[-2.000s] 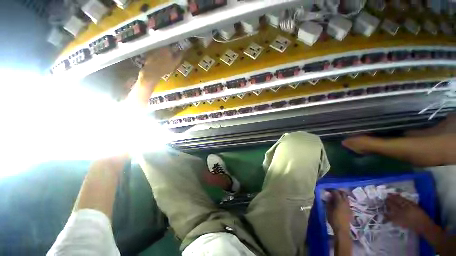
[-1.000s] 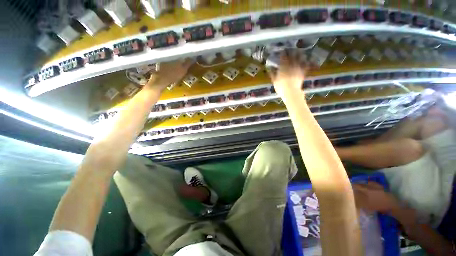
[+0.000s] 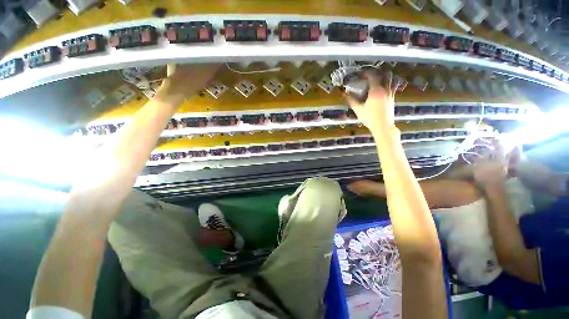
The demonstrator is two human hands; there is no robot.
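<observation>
My left hand [image 3: 190,78] is inside the rack, under the white front edge of an upper shelf. Its fingers are partly hidden by that edge, so its grip does not show. My right hand [image 3: 372,93] is further right on the same tier, its fingers around a white power adapter [image 3: 356,85] with a coiled white cable. The yellow shelf board [image 3: 234,103] carries a row of square pale sockets [image 3: 272,86] between my hands. A loose white cable and coils lie near my left hand.
A blue tote [image 3: 337,274] with adapters and tangled cables stands on the floor, partly behind my right forearm. A coworker in a blue top [image 3: 552,249] sits at the right, holding white cables [image 3: 465,146]. Bright tube lights glare at both sides. Black-and-red terminals [image 3: 246,30] line the shelf edge.
My right hand has come up into the rack and closed around an adapter. My left hand remains in the tier. The view has shifted right. The coworker's hands have moved from the tote to the cables.
</observation>
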